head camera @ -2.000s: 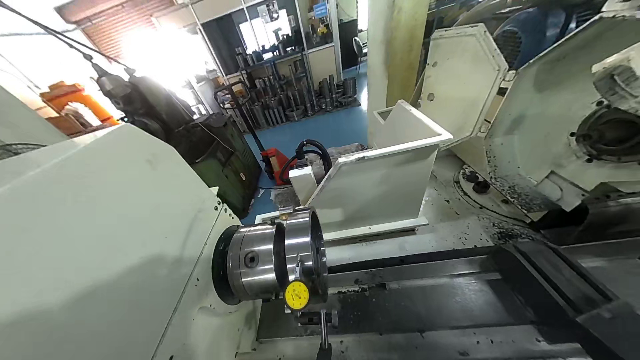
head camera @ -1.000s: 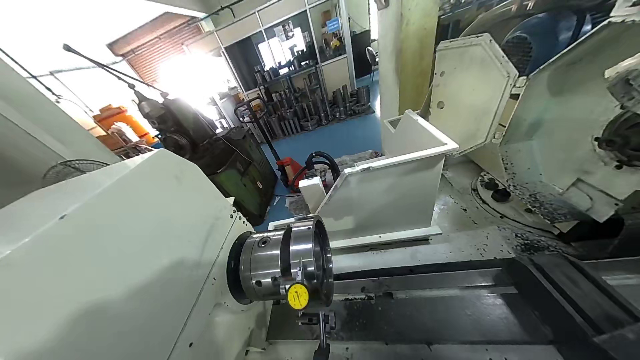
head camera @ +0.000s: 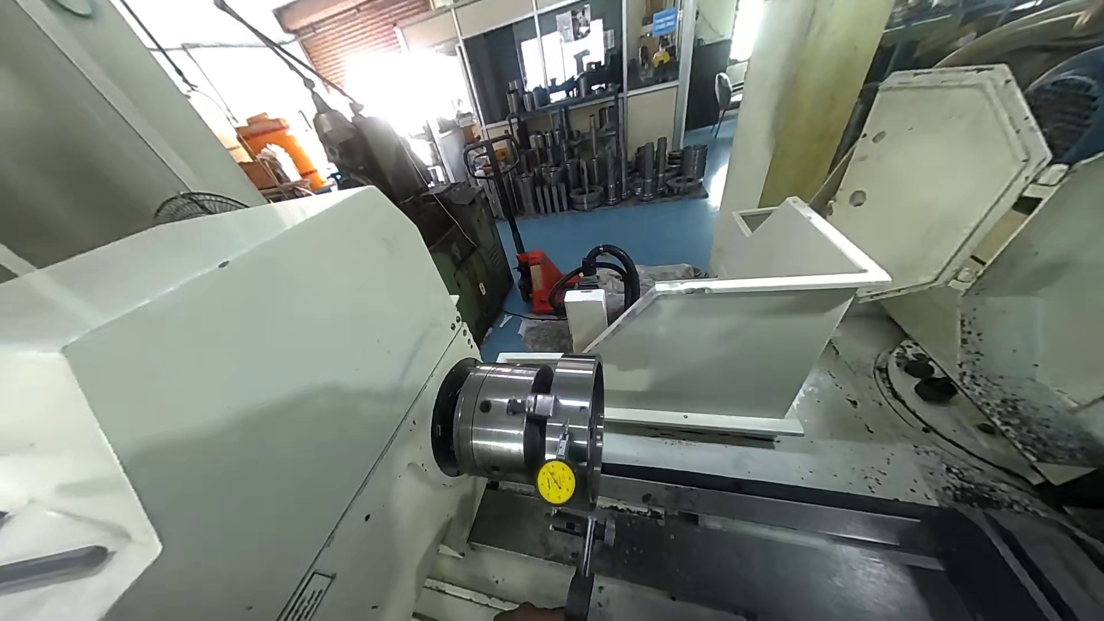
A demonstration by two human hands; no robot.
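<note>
A steel workpiece ring [head camera: 578,418] is mounted on the round steel chuck [head camera: 500,423] at the lathe headstock. In front of it is a dial indicator with a yellow face [head camera: 556,481], and a metal rod with a clamp [head camera: 589,535] stands just below. The rod runs down to a dark part [head camera: 580,595] at the bottom edge. Beside that part, a sliver of a hand, apparently my left hand [head camera: 530,612], shows; its fingers and any grip are hidden. My right hand is out of view.
The headstock cover [head camera: 276,371] fills the left. Behind the lathe bed [head camera: 733,552] stands a sheet-metal guard [head camera: 724,345]; an open machine door [head camera: 931,181] is at the right. Farther back are a red pallet truck [head camera: 542,280] and a rack of metal parts [head camera: 586,164].
A sliver of a hand has come into view at the bottom edge. The chuck, ring and dial indicator look unchanged, while the view has shifted.
</note>
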